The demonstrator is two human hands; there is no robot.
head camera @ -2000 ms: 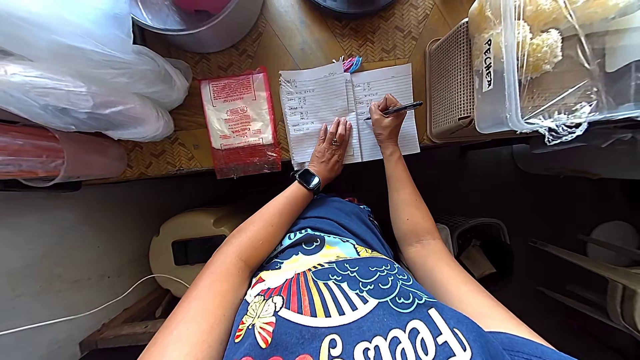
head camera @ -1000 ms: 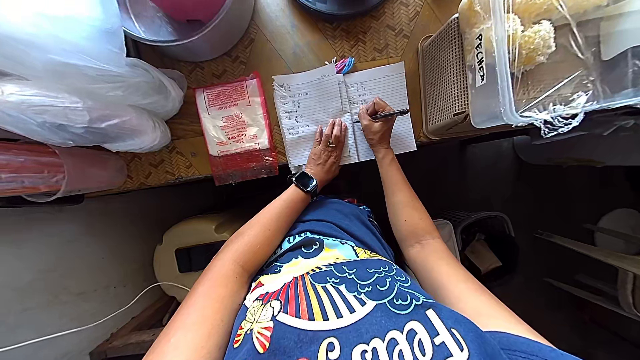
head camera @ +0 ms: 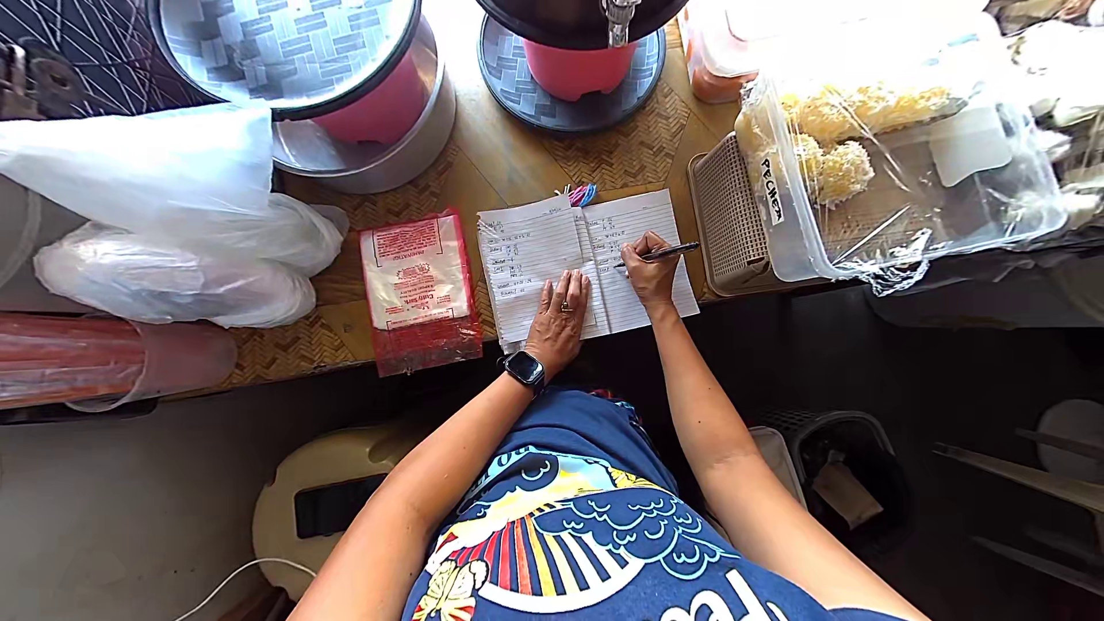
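An open lined notebook (head camera: 526, 250) with handwriting on both pages lies at the table's front edge. My left hand (head camera: 561, 321), with a ring and a smartwatch (head camera: 524, 368) on the wrist, rests flat on the lower part of its left page. In my right hand (head camera: 651, 272) is a dark pen (head camera: 673, 251), its tip at the writing on the right page. Pink and blue strands (head camera: 582, 195) stick out at the notebook's top. Left of it lies a red and clear printed plastic packet (head camera: 418, 285).
Plastic bags (head camera: 181, 259) and a pink tub on a metal pan (head camera: 392, 164) stand at the left. A dispenser with a tap (head camera: 619, 21) is behind the notebook. At right, a woven basket (head camera: 729, 216) adjoins a clear food container (head camera: 1000, 216). An open bin (head camera: 888, 448) stands below.
The view has tilted up and shows more of the table's back. My left hand stays on the left page, and my right hand keeps the pen at the right page.
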